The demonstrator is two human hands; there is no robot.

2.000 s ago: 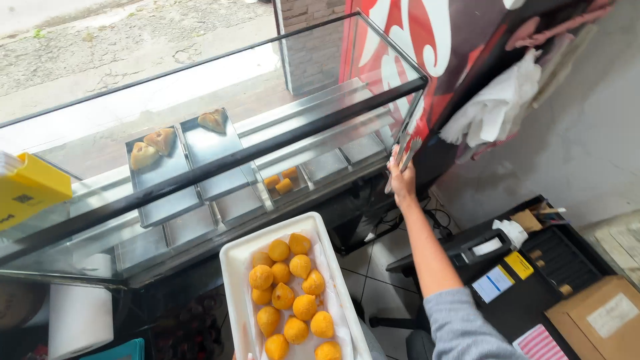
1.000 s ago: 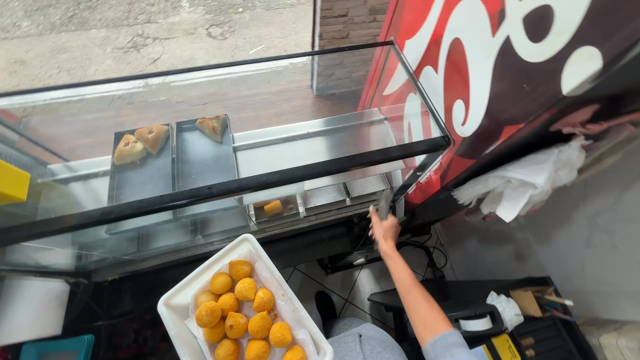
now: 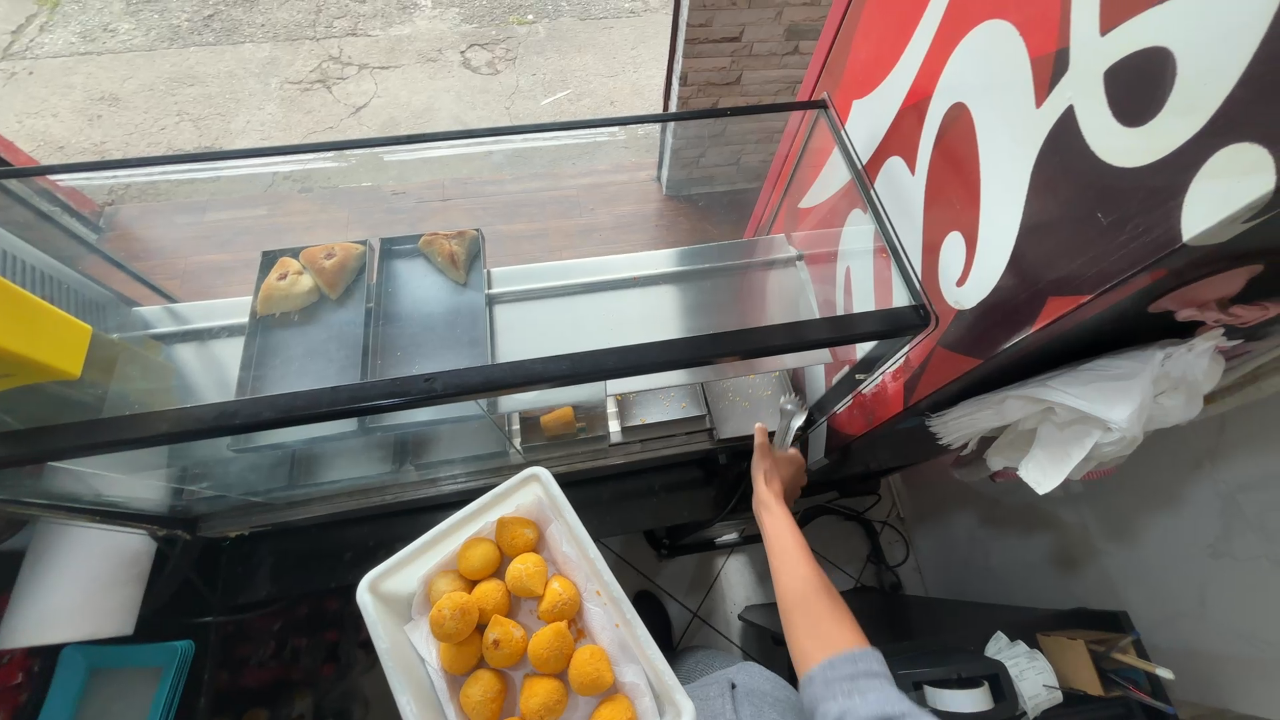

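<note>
My right hand (image 3: 778,468) is closed on metal serving tongs (image 3: 791,420), whose head is at the right end of a glass display case (image 3: 640,358), over a crumb-strewn metal tray (image 3: 745,400). A white plastic tray (image 3: 378,600) lined with paper holds several golden fried dough balls (image 3: 505,640), some with pointed tops, below the case. My left hand is out of view. Inside the case, one dark tray (image 3: 305,350) bears two triangular pastries (image 3: 333,268) and another (image 3: 432,330) bears one. A small orange fried piece (image 3: 558,421) lies in a lower tray.
The case's black frame (image 3: 600,362) crosses the view. A red drinks machine (image 3: 960,200) stands at the right end, with white plastic bags (image 3: 1090,405) hanging beside it. Teal trays (image 3: 120,680) lie at lower left, beside a white roll (image 3: 80,580). A black desk (image 3: 1000,630) is at lower right.
The view has shifted. The tongs, upright beside the case's end two seconds ago, now have their head over the rightmost lower tray. Fewer orange pieces show in the lower tray than two seconds ago.
</note>
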